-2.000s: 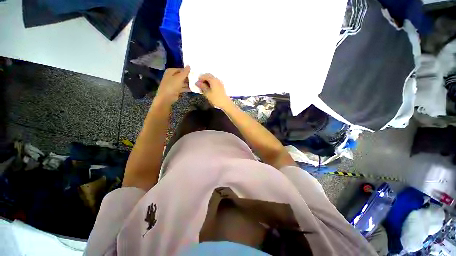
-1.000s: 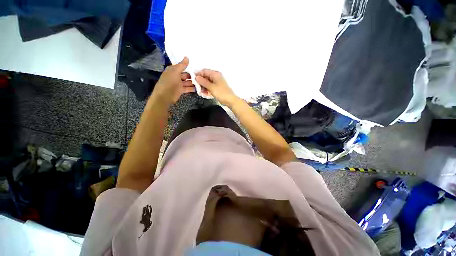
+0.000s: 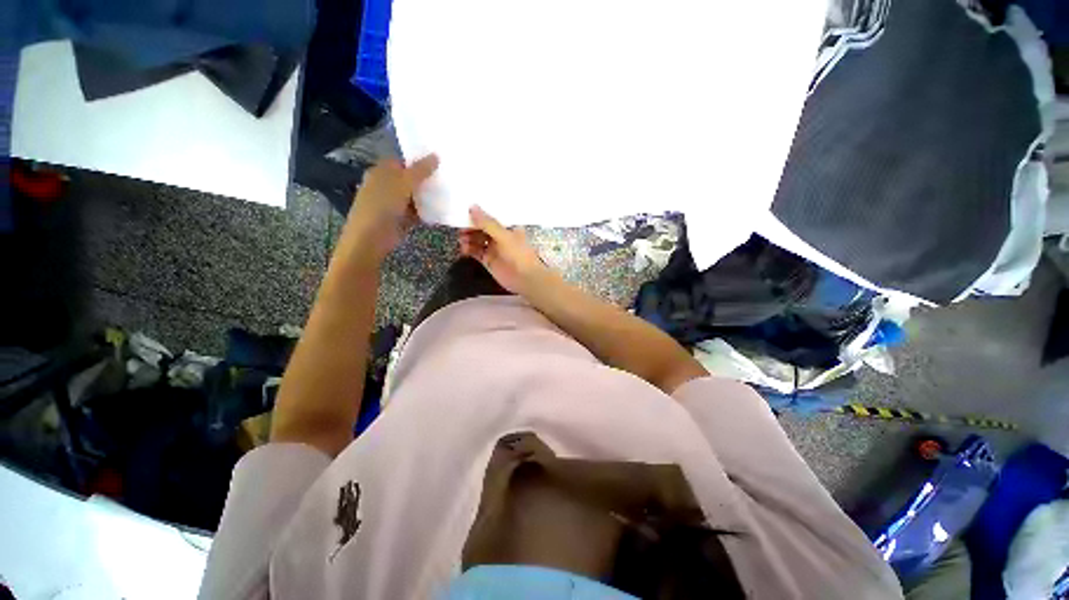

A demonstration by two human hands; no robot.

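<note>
A large bright white backing piece (image 3: 610, 106) lies in front of me, its near edge at my hands. My left hand (image 3: 396, 199) grips its near left corner, thumb on top and the other fingers partly hidden. My right hand (image 3: 497, 249) is at the near edge just right of that, with fingertips pinching the edge. The white is overexposed, so folds and layers cannot be told. Dark pinstripe panels (image 3: 914, 152) with white edges lie to the right of it.
Blue-grey cloth (image 3: 152, 24) lies over a white table (image 3: 176, 135) at the left. Dark and white fabric (image 3: 774, 307) is heaped below the panels. Yellow-black tape (image 3: 926, 417) marks the speckled floor. More cloth lies at the lower left.
My left hand has turned and taken hold of the white corner, after being apart from it with fingers spread a second ago. My right hand has moved slightly down and right.
</note>
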